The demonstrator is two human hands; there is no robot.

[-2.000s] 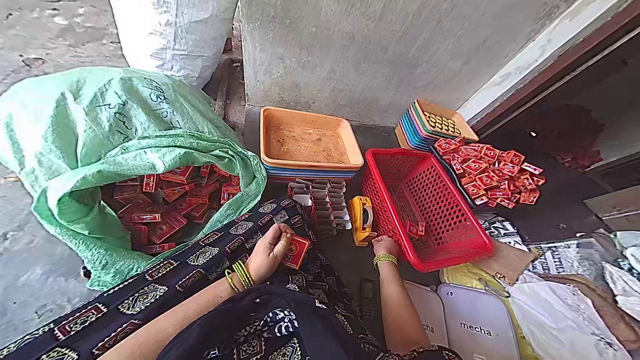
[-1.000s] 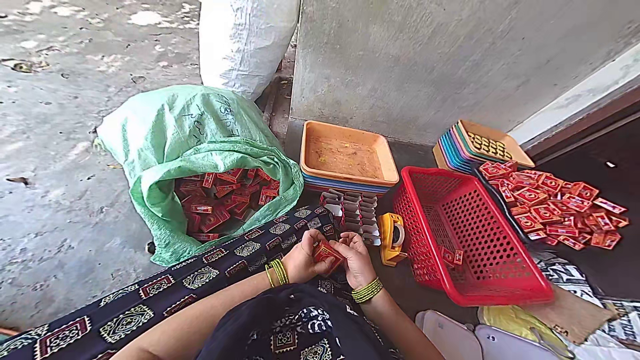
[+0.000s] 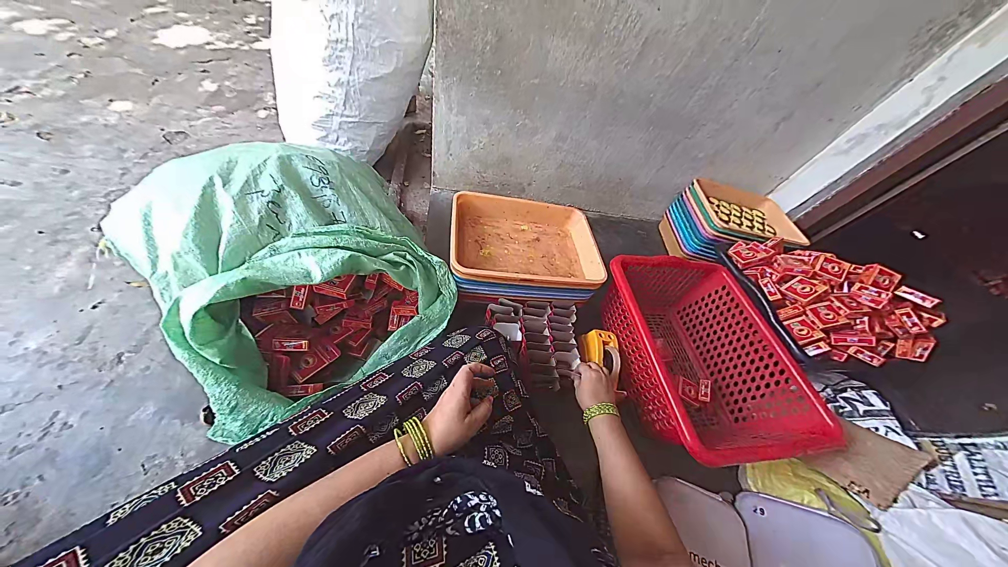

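Observation:
My left hand (image 3: pixel 465 405) is over the patterned cloth on my lap, fingers curled; whether something small lies between thumb and fingers is unclear. My right hand (image 3: pixel 594 386) reaches down between the rows of small open cartons (image 3: pixel 539 342) and a yellow tape dispenser (image 3: pixel 600 346), its fingertips partly hidden. Right of it stands a red perforated plastic basket (image 3: pixel 661 394) with a few small red boxes (image 3: pixel 693 390) inside. At left, a green woven sack (image 3: pixel 236 205) lies open, full of red boxes (image 3: pixel 315 358).
Stacked trays, an orange one (image 3: pixel 524 279) on top, stand by the wall. More stacked trays (image 3: pixel 685 228) and a heap of red boxes (image 3: pixel 835 299) are at right. A white sack (image 3: pixel 350 71) stands behind. Grey lids (image 3: pixel 795 528) and a cardboard piece (image 3: pixel 870 465) lie at lower right.
One second ago both hands held a red box together over the lap. Now they are apart, my right hand over by the cartons and tape dispenser, and that box is not seen in them.

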